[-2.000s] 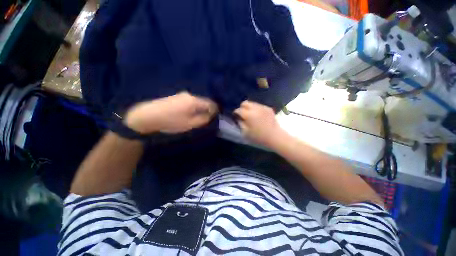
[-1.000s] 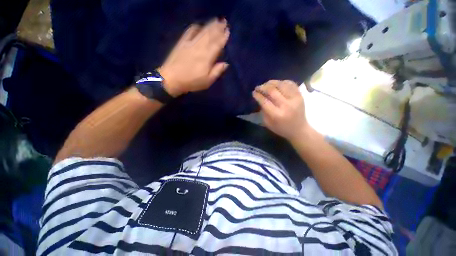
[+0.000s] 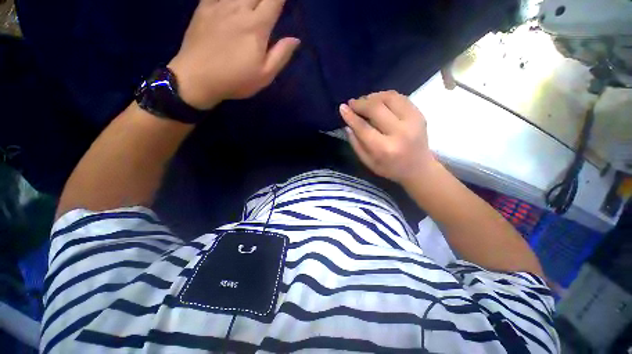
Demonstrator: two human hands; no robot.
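The dark navy garment [image 3: 312, 69] is spread over the machine table and down towards my lap, filling the upper left and middle of the view. My left hand [image 3: 232, 48] lies flat on it with the fingers stretched and apart; the fingertips reach the top edge of the view. My right hand [image 3: 388, 135] is at the garment's near edge, with thumb and fingertips pinched together on the cloth.
The white machine table [image 3: 478, 138] is at the right, brightly lit. The sewing machine head [image 3: 589, 21] is cut off at the upper right. Black-handled scissors [image 3: 563, 193] lie at the table's right end. A red and blue mesh-like surface [image 3: 516, 211] shows below.
Both hands were close together at the cloth's edge. My left hand has opened and moved up and left over the garment. The view has shifted, so the machine sits further up and right.
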